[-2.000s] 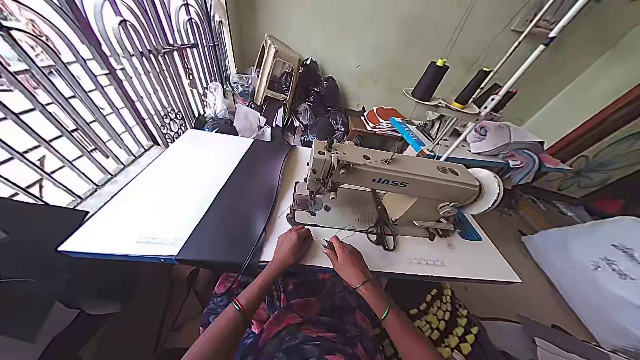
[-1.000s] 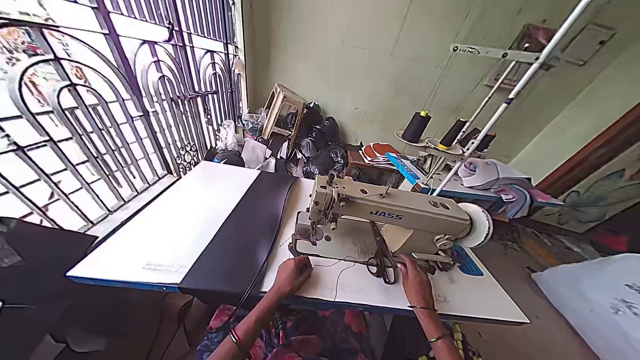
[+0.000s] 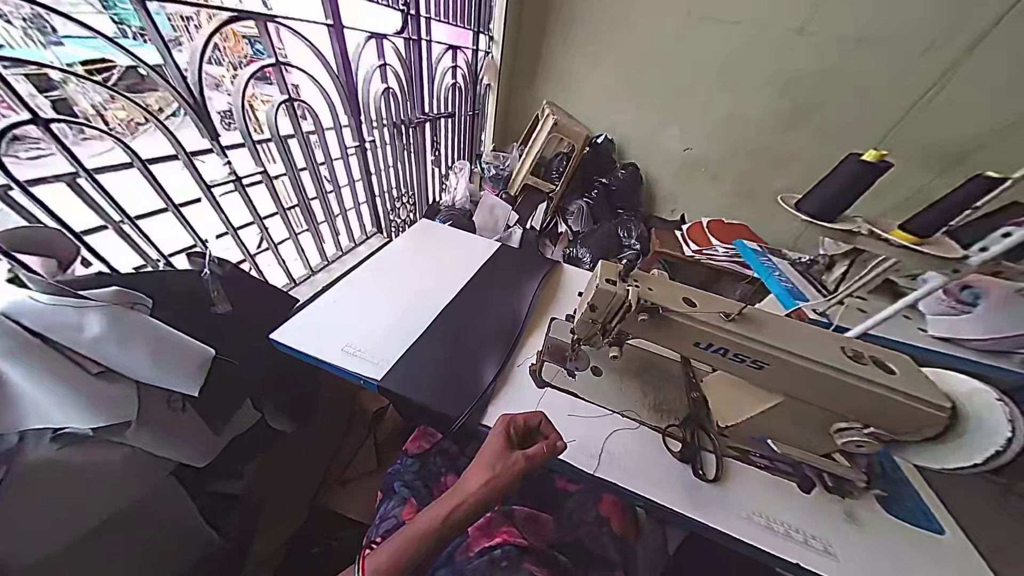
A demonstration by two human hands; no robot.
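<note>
My left hand (image 3: 524,448), its thumb and fingertips pinched together on a thin thread, is over the front edge of the white sewing table (image 3: 608,448). My right hand is out of view. Beyond my left hand stands a beige industrial sewing machine (image 3: 768,352). Black-handled scissors (image 3: 694,448) lie right of my left hand, their blades resting on the machine bed (image 3: 640,380). A loose dark thread (image 3: 612,436) curls on the table between hand and scissors. A dark fabric or sheet panel (image 3: 472,336) lies across the white table left of the machine.
Dark thread cones (image 3: 846,186) stand on a rack at the right. A metal window grille (image 3: 304,136) runs along the left, with pale and dark cut material (image 3: 104,352) heaped below it. A plastic stool (image 3: 552,148) and black bags (image 3: 612,200) are by the wall.
My right hand, near the scissors one second ago, has left the view. My left hand stays near the table's front edge. The view has swung left.
</note>
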